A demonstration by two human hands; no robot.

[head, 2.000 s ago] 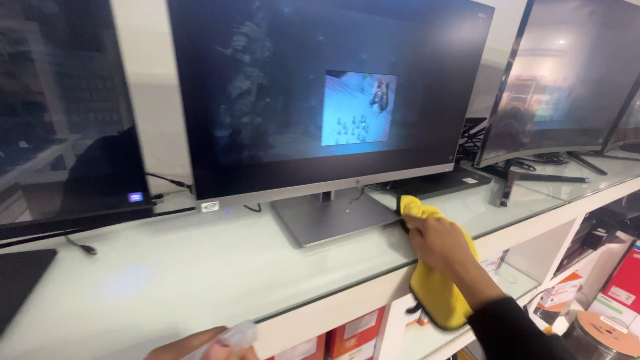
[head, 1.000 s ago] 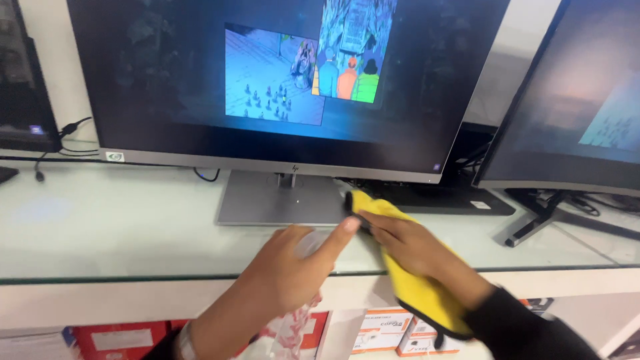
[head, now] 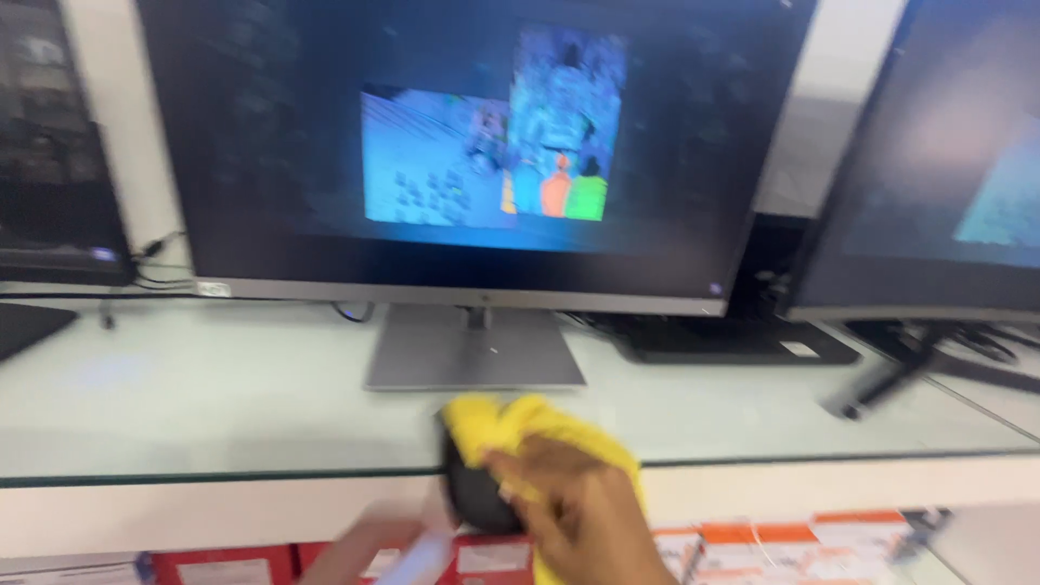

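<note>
My right hand (head: 581,496) grips a yellow cloth (head: 561,418) with a dark side, at the front edge of the glass-topped shelf (head: 244,406). The cloth lies just in front of the grey stand base (head: 475,353) of an HP monitor (head: 455,268), whose screen shows pictures. My left hand (head: 374,528) is low in the view and badly blurred, left of the cloth, with a pale, translucent thing at its fingers. What that thing is cannot be told.
Another monitor (head: 934,203) stands at the right on a dark leg, and a dark screen (head: 57,162) at the left. A flat black device (head: 731,341) and cables lie behind. Red boxes (head: 223,565) and orange-white boxes (head: 764,552) sit on the shelf below.
My right hand and the cloth have moved from the right side of the stand base to in front of it. My left hand rose beside the cloth, then dropped lower.
</note>
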